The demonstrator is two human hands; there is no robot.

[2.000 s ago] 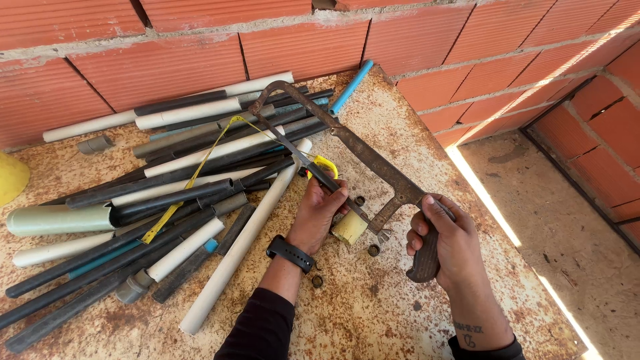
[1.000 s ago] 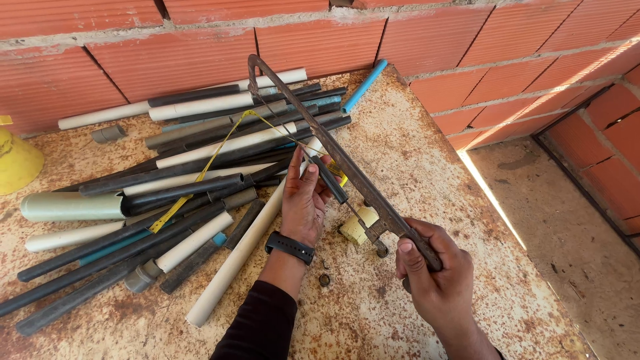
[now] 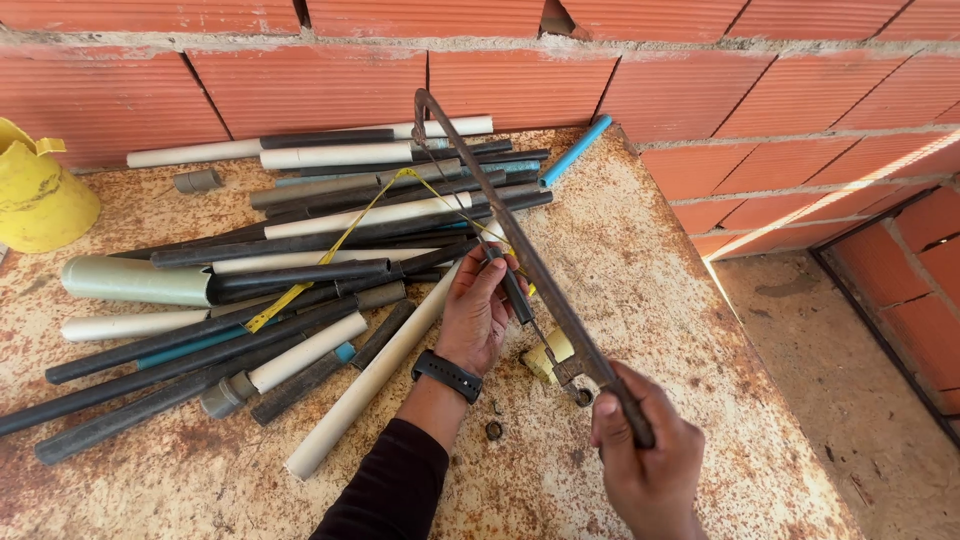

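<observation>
My right hand [image 3: 649,450] grips the handle of a rusty hacksaw [image 3: 517,232], its frame slanting up and left over the pipes. In my left hand [image 3: 478,315] is a short black plastic pipe piece [image 3: 510,285], held between thumb and fingers in line with the saw's thin blade; whether the blade passes through or behind it, I cannot tell. A yellow measuring tape [image 3: 349,238] lies bent over the pipes, one end running behind my left hand. Below the saw frame sits a pale yellow pipe fitting [image 3: 541,360], partly hidden. Small dark rings [image 3: 493,430] lie near it.
Black, white, grey and blue pipes [image 3: 292,232] are heaped on the rusty metal tabletop [image 3: 187,487]. A long off-white pipe [image 3: 360,397] lies beside my left forearm. A broken yellow container [image 3: 45,199] stands at the left. The brick wall [image 3: 517,82] borders the table's back.
The hacksaw has turned from showing its frame broadside to a more edge-on view, its handle now hidden in my right hand. My left hand still holds the black piece.
</observation>
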